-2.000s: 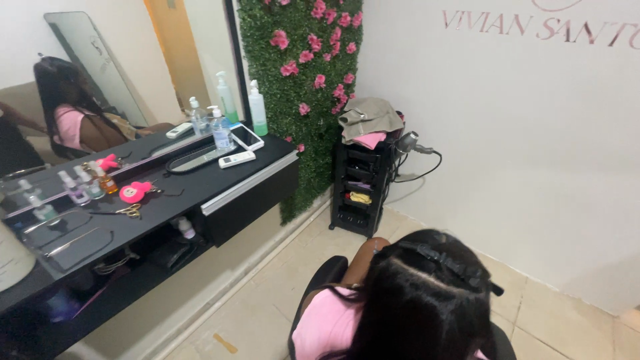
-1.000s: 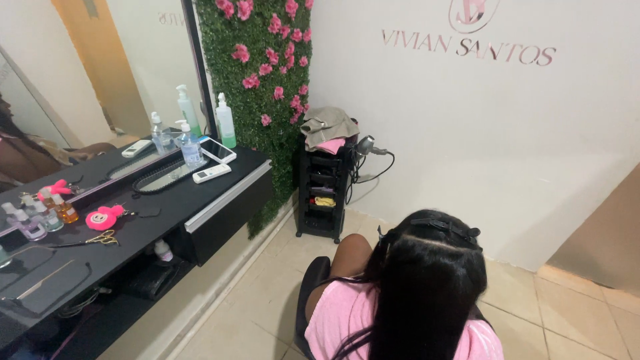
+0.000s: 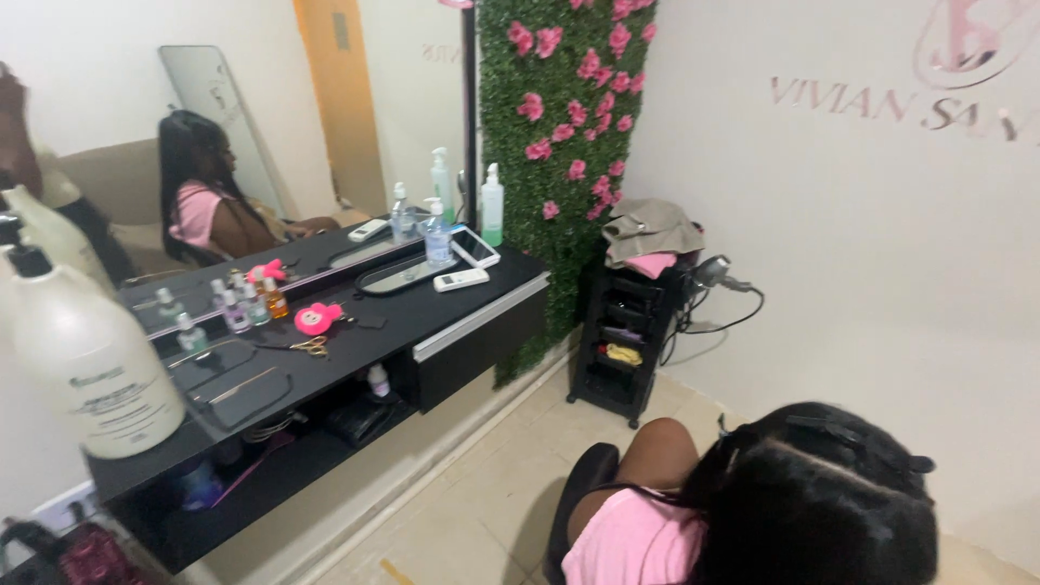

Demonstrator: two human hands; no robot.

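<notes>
Neither my left hand nor my right hand is in view. At the lower right a person in a pink top (image 3: 634,536) sits in a black chair (image 3: 587,487), seen from above and behind. Their long dark hair (image 3: 812,528) has a straight parting across the crown, and black hair clips (image 3: 845,439) hold the section in front of it. On the black counter (image 3: 382,325) at the left lie gold-handled scissors (image 3: 313,346), a pink round item (image 3: 317,318), small bottles (image 3: 236,313) and a white remote control (image 3: 461,280).
A large pump bottle (image 3: 97,366) stands at the counter's near end, below a wall mirror (image 3: 268,97). Beyond the chair, a black trolley (image 3: 621,349) carries folded cloth (image 3: 650,231); a hair dryer (image 3: 711,272) with a dangling cord is at its side. A flowered green panel (image 3: 561,162) covers the wall behind.
The view has swung left since one second ago, bringing the large pump bottle and more of the mirror into sight. The seated person remains in the chair.
</notes>
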